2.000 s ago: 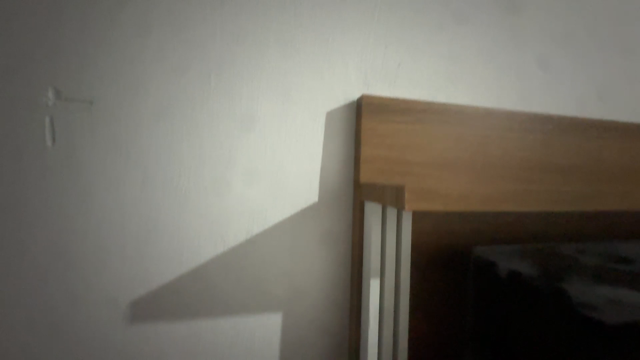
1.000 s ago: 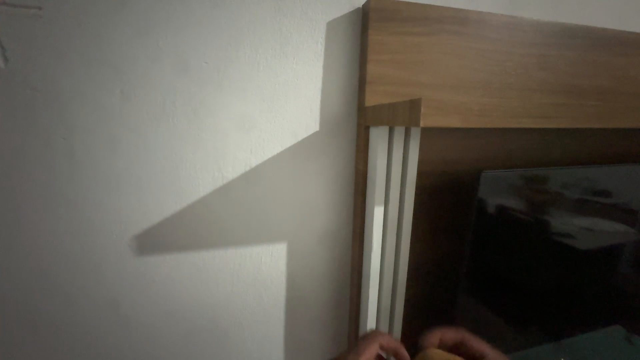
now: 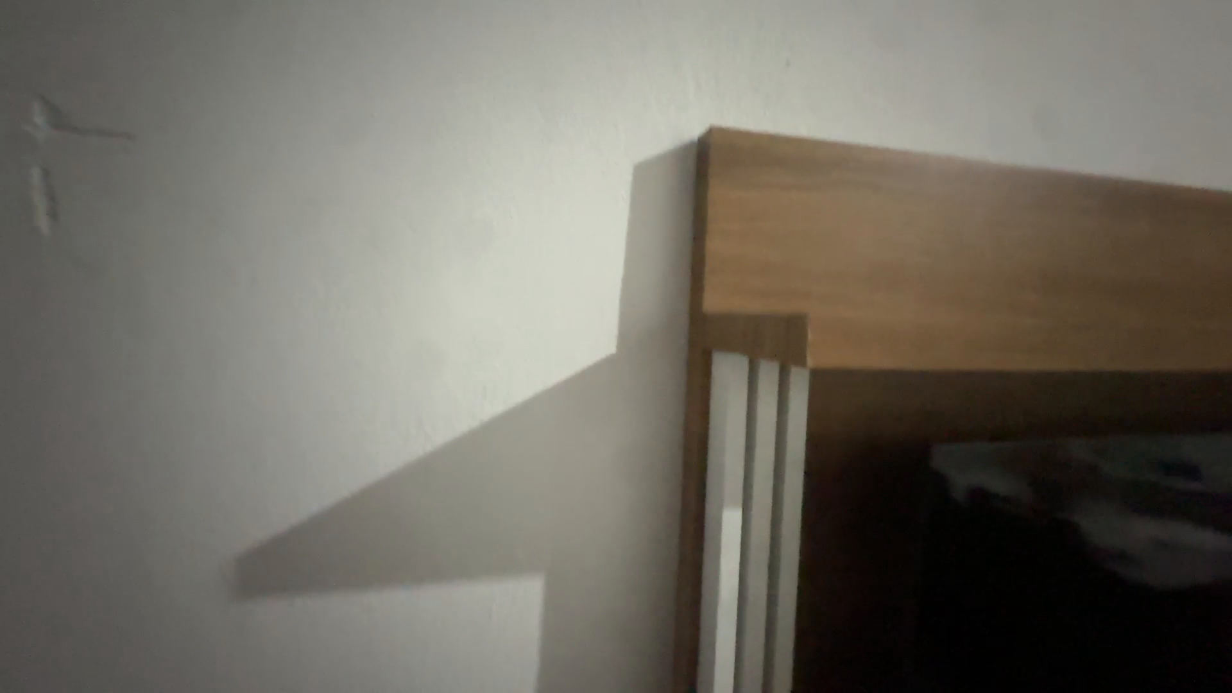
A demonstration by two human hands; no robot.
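Neither of my hands shows in the head view now, so what they hold or touch is hidden. A wood-grain panel runs across the upper right, against a pale wall. Below its left end stand upright white slats, side by side. To their right is a dark recessed back panel, with a dark glossy screen in front of it that shows blurred reflections.
The pale wall fills the left side and top. A sharp-edged shadow falls on it beside the wooden unit. Raised marks show on the wall at the far left.
Fingers of two hands showed at the bottom edge one second ago and are out of view now. The view has tilted upward since then.
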